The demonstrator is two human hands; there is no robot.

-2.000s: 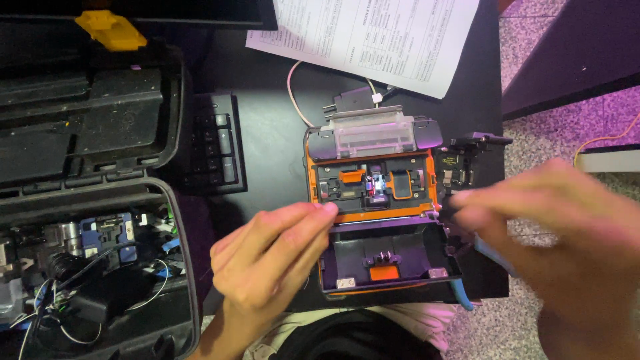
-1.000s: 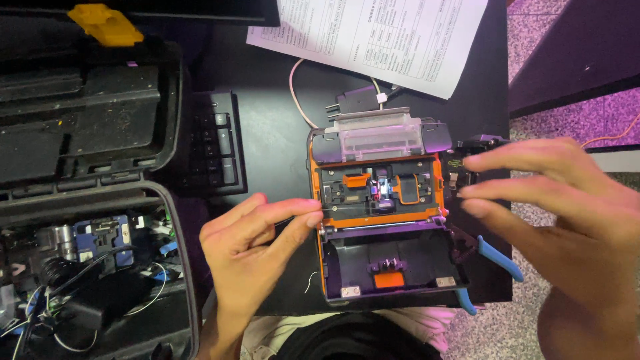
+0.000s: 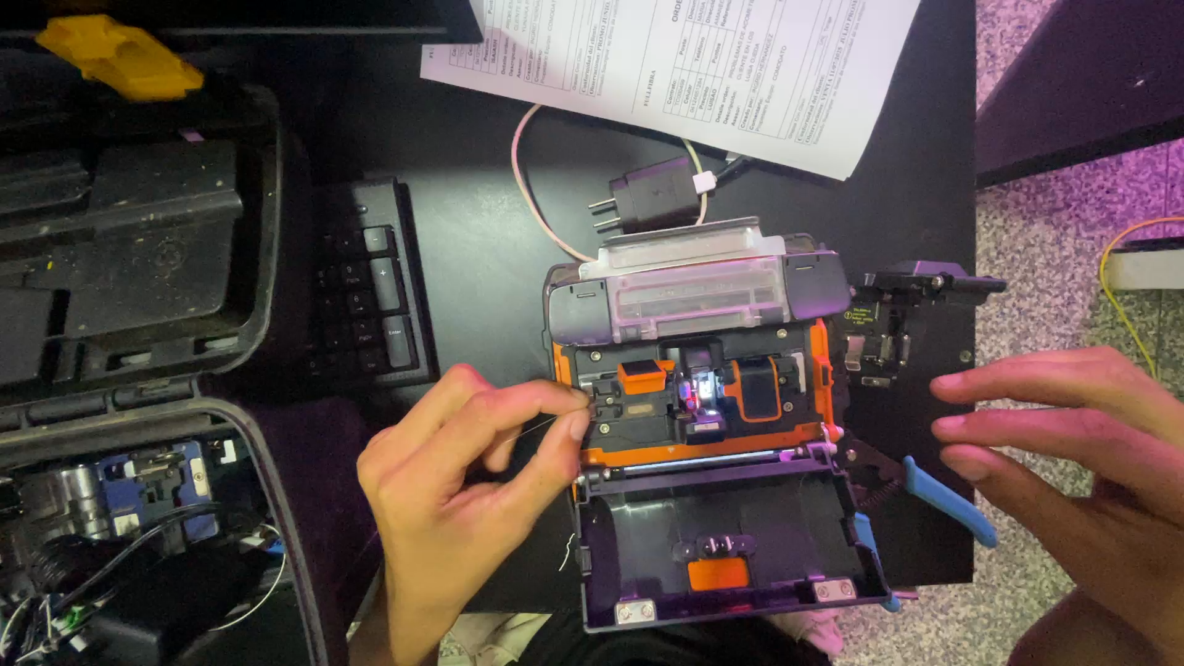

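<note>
A fusion splicer with an orange frame (image 3: 703,455) lies on the dark table, its black wind cover (image 3: 647,527) folded back toward me. Inside, the left orange-edged fibre clamp (image 3: 643,375) looks raised and the right one (image 3: 758,388) lies flat, with the lit electrode area (image 3: 698,390) between them. My left hand (image 3: 472,481) pinches a thin fibre (image 3: 541,426) between thumb and forefinger at the splicer's left edge. To the right, my right hand (image 3: 1054,453) hovers with fingers apart and nothing visible in it, near a black fibre cleaver (image 3: 879,342).
Blue-handled pliers or strippers (image 3: 948,504) lie right of the splicer. A charger (image 3: 652,196) with a cable and printed sheets (image 3: 675,83) are behind it. At left are a keyboard (image 3: 370,296) and an open black case (image 3: 268,481) holding tools and cables.
The right clamp inside the splicer, upright-looking before, is harder to compare. My right hand has moved away to the right from the splicer's right side. My left hand stays at its left edge.
</note>
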